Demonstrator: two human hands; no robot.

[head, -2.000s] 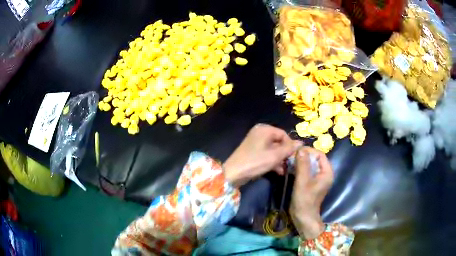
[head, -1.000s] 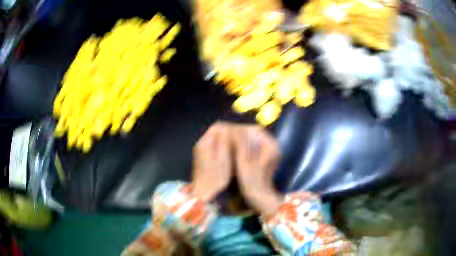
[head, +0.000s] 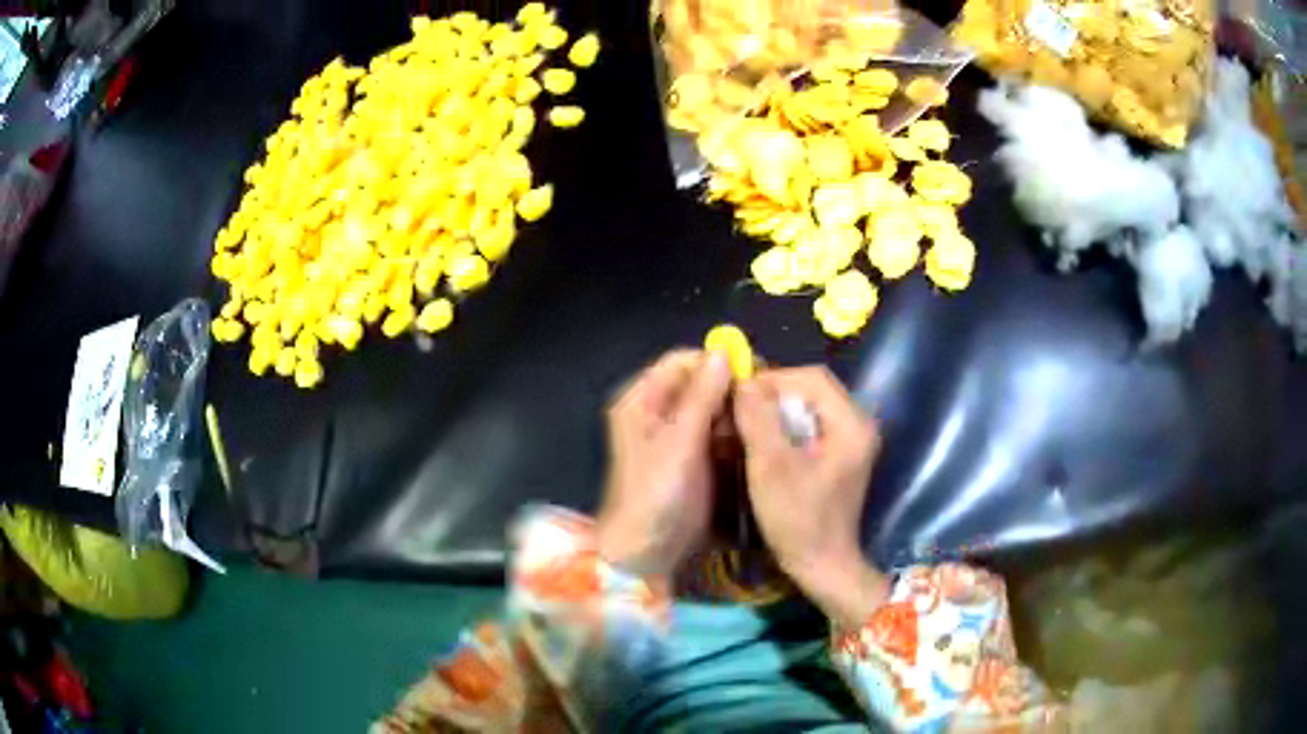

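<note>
My left hand (head: pixel 664 445) and my right hand (head: pixel 806 473) meet in front of me near the table edge. Their fingertips hold one yellow fabric piece (head: pixel 730 349) between them. A small wad of white stuffing (head: pixel 797 419) shows in my right hand. The heap of flat unfilled yellow pieces (head: pixel 846 215) lies just beyond my hands, spilling from an open clear bag (head: pixel 692 161). Plump filled yellow pieces (head: pixel 387 187) form a large pile at the left. Loose white stuffing (head: pixel 1089 179) lies at the right. Any tool between my hands cannot be made out.
A second clear bag of yellow pieces (head: pixel 1104 65) lies at the top right. A white card (head: pixel 99 406) and an empty clear bag (head: pixel 165 416) lie at the left, beside a thin yellow strip (head: pixel 218 447). A yellow-brown coil (head: pixel 731 577) is partly hidden below my hands.
The view has shifted, and the blur of one second ago has gone. My hands have moved left, away from the unfilled heap. A yellow piece now shows at my fingertips.
</note>
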